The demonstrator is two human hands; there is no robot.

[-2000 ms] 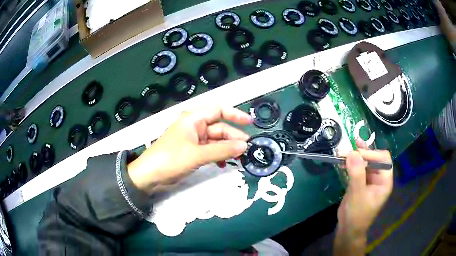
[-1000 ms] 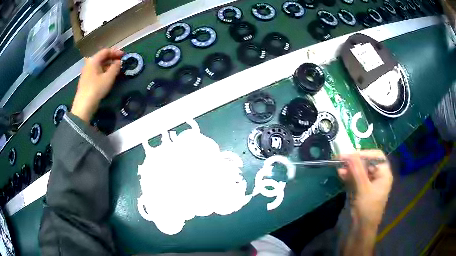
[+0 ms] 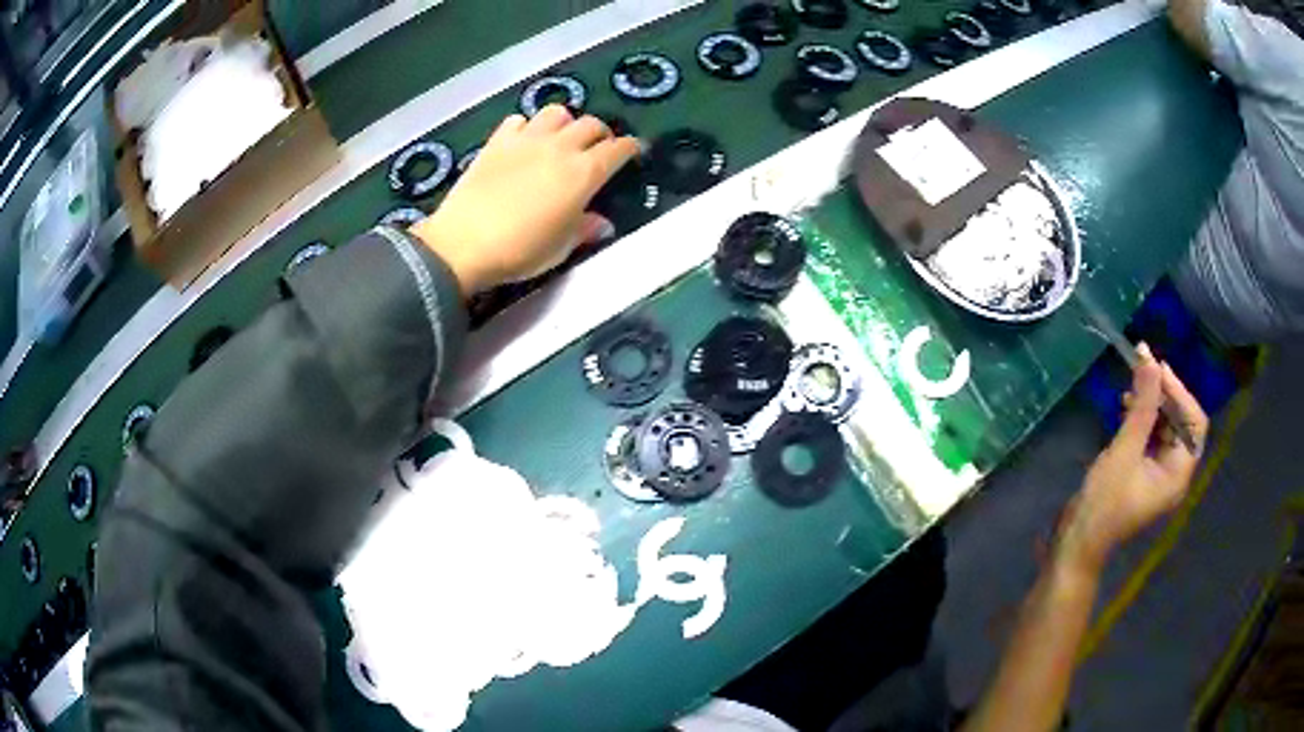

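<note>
My left hand (image 3: 522,198) is over the row of rings on the belt, its thumb and fingertips around a black ring (image 3: 629,183). The hand hides part of this ring, so a grip cannot be told. My right hand (image 3: 1141,465) is at the right, past the bench edge, shut on thin tweezers (image 3: 1121,343) pointing up and left; nothing shows in their tips. A bright pile of white C-shaped pieces (image 3: 472,579) lies on the green bench (image 3: 779,601). Loose C-shaped pieces (image 3: 689,578) overlap beside it.
Slotted discs (image 3: 682,452) and stacked black parts (image 3: 738,368) stand mid-bench. Another C-shaped piece (image 3: 940,366) lies on the green sheet (image 3: 872,336), near the oval unit (image 3: 951,200). A cardboard box (image 3: 243,193) is beyond the belt. A person's sleeve (image 3: 1266,186) is at right.
My left hand let go of a fitted ring on the belt and moved right to the black rings. My right hand moved away with the tweezers, off the C-shaped pieces. The view has shifted right.
</note>
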